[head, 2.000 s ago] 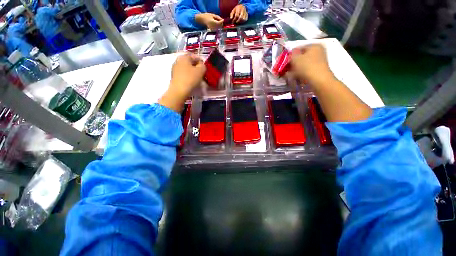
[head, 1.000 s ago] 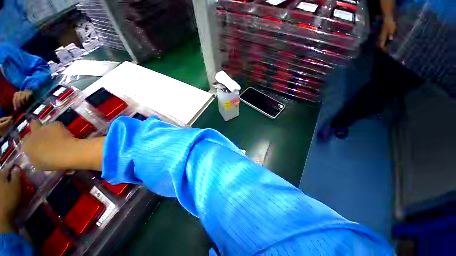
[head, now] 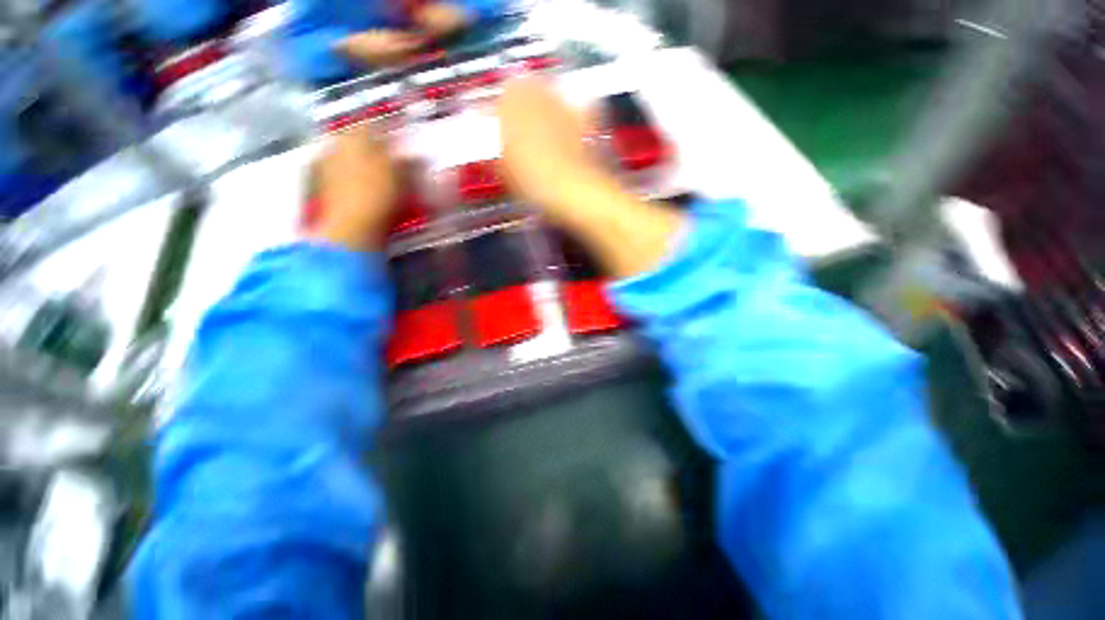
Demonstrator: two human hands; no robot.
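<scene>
The frame is strongly blurred. A clear blister tray [head: 521, 378] holds several red handheld devices with black upper parts; one red device [head: 507, 315] lies in the front row. My left hand [head: 355, 188] is over the left part of the back row, with red showing beside it. My right hand [head: 545, 145] is over the middle of the back row, right of a red device [head: 481, 179]. The fingertips of both hands are too blurred to tell whether they hold anything. A white piece [head: 542, 325] lies between two front devices.
The tray is on a white board [head: 776, 158]. Below it is the dark green bench mat [head: 533, 509]. Another person's hands [head: 382, 46] show at the top. A blurred white-topped bottle [head: 982, 242] stands at right, and a whitish bag [head: 70, 533] lies at far left.
The view has swung back left from the right side of the bench, so both my forearms show again. Against two seconds ago, a red device now shows right of my right hand.
</scene>
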